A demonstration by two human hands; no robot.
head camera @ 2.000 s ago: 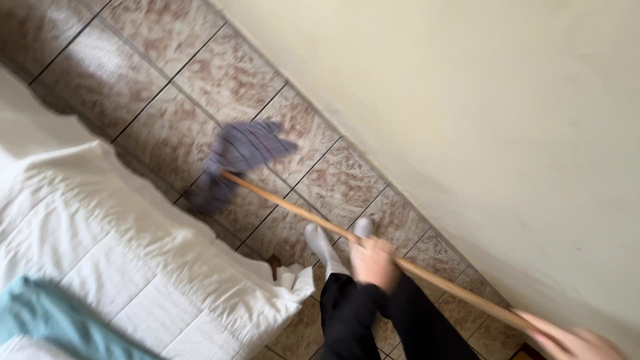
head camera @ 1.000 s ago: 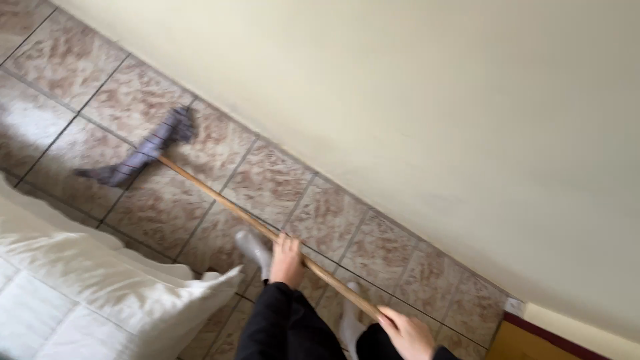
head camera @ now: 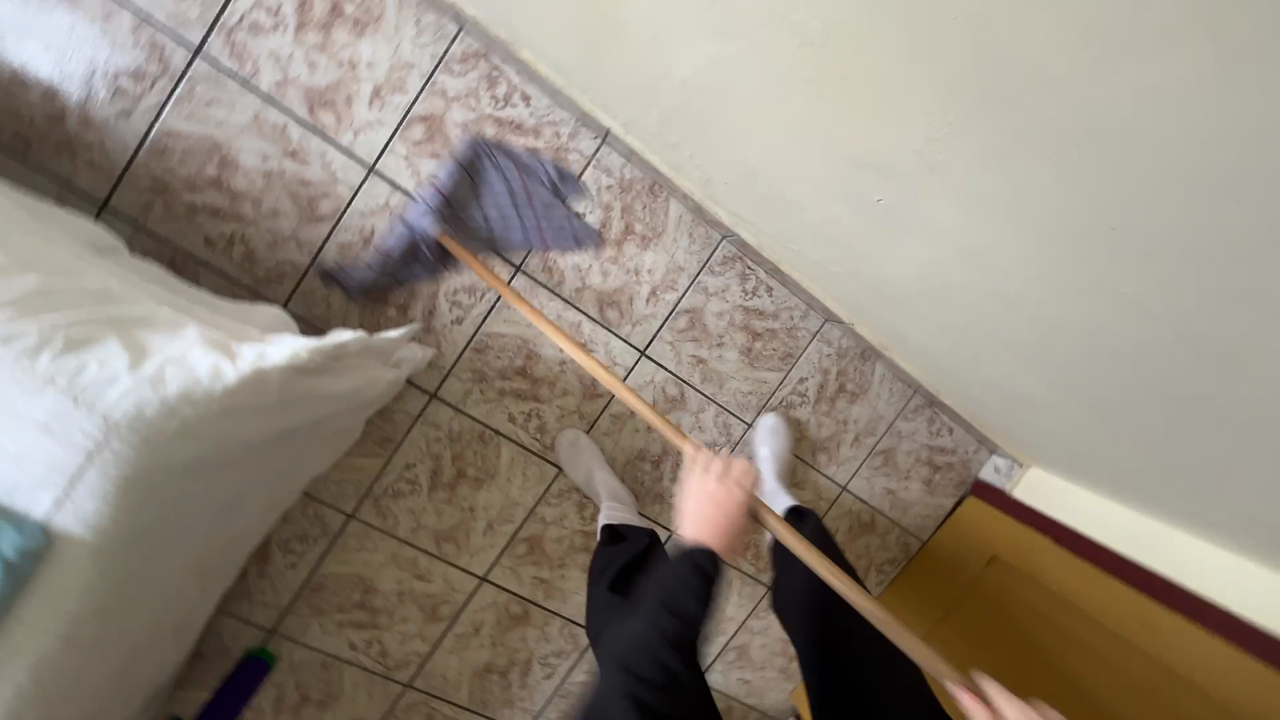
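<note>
A long wooden pole (head camera: 590,362) slants across the view, from the upper left down to the lower right. At its far end a grey-blue striped cloth (head camera: 500,205) lies spread on the tiled floor, slightly blurred; whatever head is beneath it is hidden. My left hand (head camera: 714,500) wraps around the middle of the pole, in front of my legs. Close to the pole's near end, my right hand (head camera: 1000,700) grips it at the bottom edge of the frame, partly cut off.
A white quilted cover (head camera: 300,430) hangs over a bed on the left, with a light blue cloth (head camera: 18,555) on it. A plain wall (head camera: 950,180) runs along the right. Lower right is a yellow-brown wooden panel (head camera: 1010,600); lower left, a purple and green object (head camera: 240,680).
The view has shifted, bringing more of the yellow-brown panel and the purple object into sight. The cloth is more spread out than one second ago. Both hands have stayed on the pole.
</note>
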